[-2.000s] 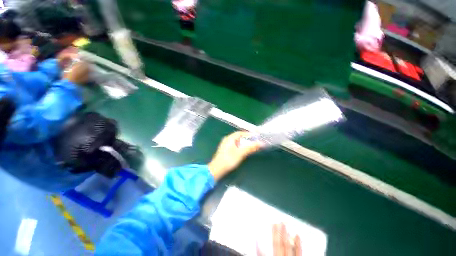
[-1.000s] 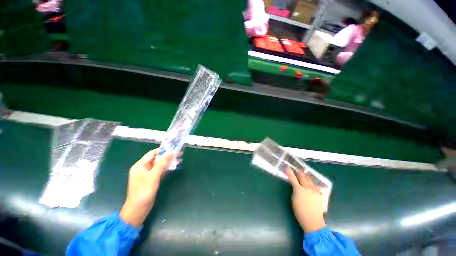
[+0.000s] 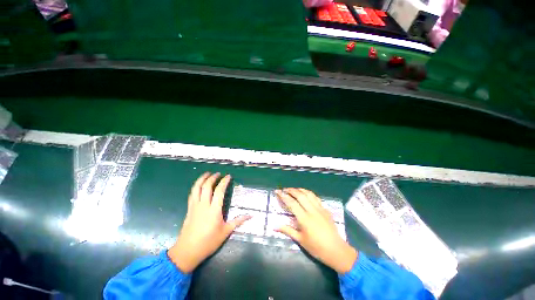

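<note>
A patterned sheet point(image 3: 258, 202) with speckled blocks lies flat on the dark green bench in front of me, with glare on it. My left hand point(image 3: 206, 221) is at its left end, the thumb on the sheet and the fingers spread on the bench beside it. My right hand point(image 3: 314, 225) lies palm down over its right part, with fingertips and thumb on the blocks, and hides some of them. Neither hand is closed round anything.
Stacked sheets point(image 3: 405, 231) lie slanted at right. Another overlapping pile point(image 3: 105, 181) lies at left, near the white strip point(image 3: 264, 157). A sheet edge point(image 3: 4, 161) shows at far left. Beyond are a lower green channel point(image 3: 234, 126), a green barrier point(image 3: 193, 35) and red items point(image 3: 346, 14).
The long sheet my left hand held up is gone from the air, and a sheet now lies flat under both hands. The right hand has moved left; a stack now lies slanted at right.
</note>
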